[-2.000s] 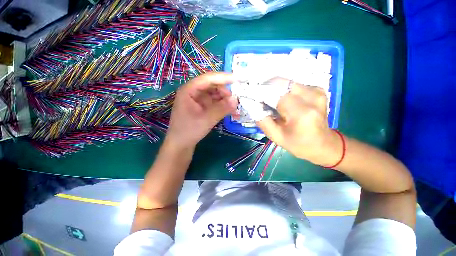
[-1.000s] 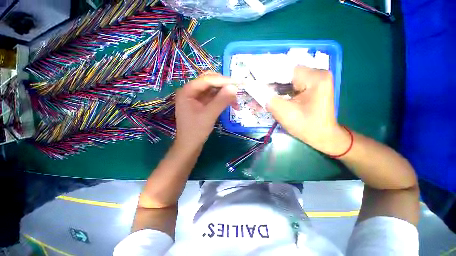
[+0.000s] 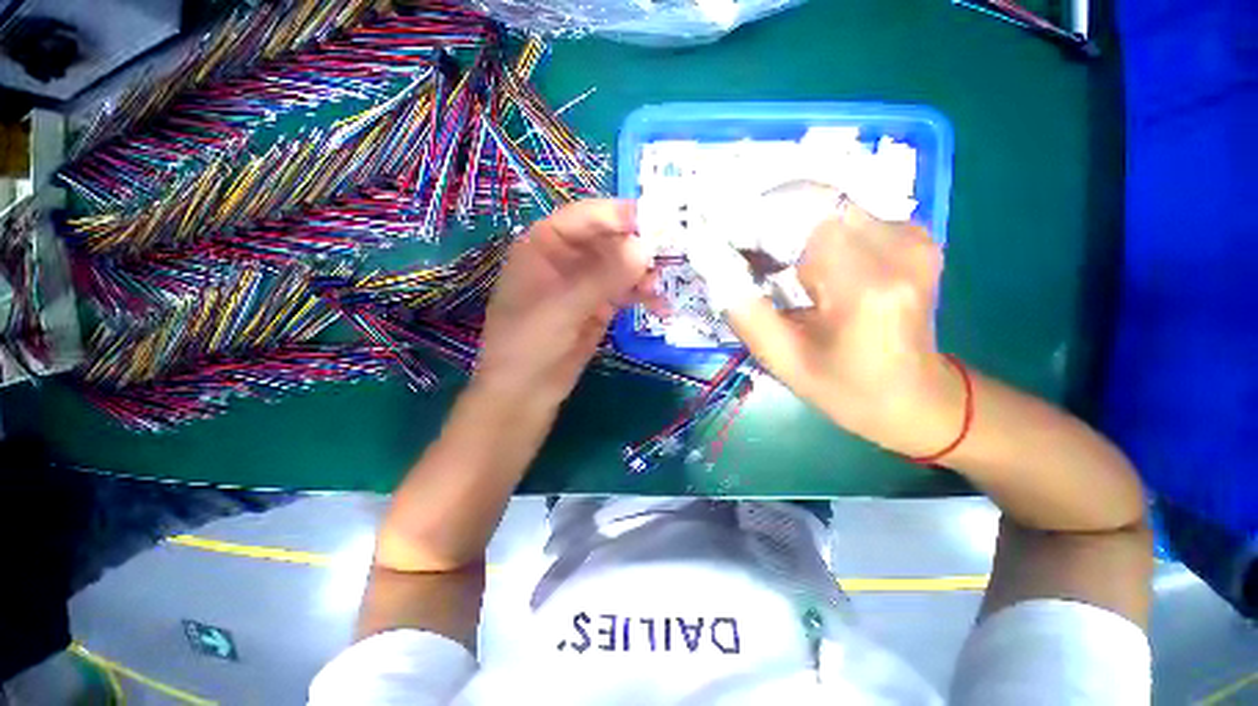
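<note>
My left hand point(image 3: 559, 283) is at the left rim of the blue parts tray point(image 3: 944, 179). Its thumb and forefinger are pinched on what looks like a small white connector housing point(image 3: 668, 228), which is hard to make out against the white pieces. My right hand point(image 3: 862, 310) is over the right half of the tray, fingers bent, with white coverings on some fingers; glare hides what its fingertips hold. Lead wires point(image 3: 690, 425), red, blue and white and partly blurred, extend below the tray's near edge.
Herringbone rows of sorted wires point(image 3: 262, 207) cover the bench's left side. A clear plastic bag point(image 3: 649, 17) lies beyond the tray. A large blue bin point(image 3: 1193, 248) is at the right edge. A pale compartment box point(image 3: 48, 248) is at far left. Part of another harness point(image 3: 1028, 19) shows top right.
My right hand has shifted slightly right, and its fingers have changed pose. My left hand stays near the tray's left rim. The wires below the tray have shifted and blurred.
</note>
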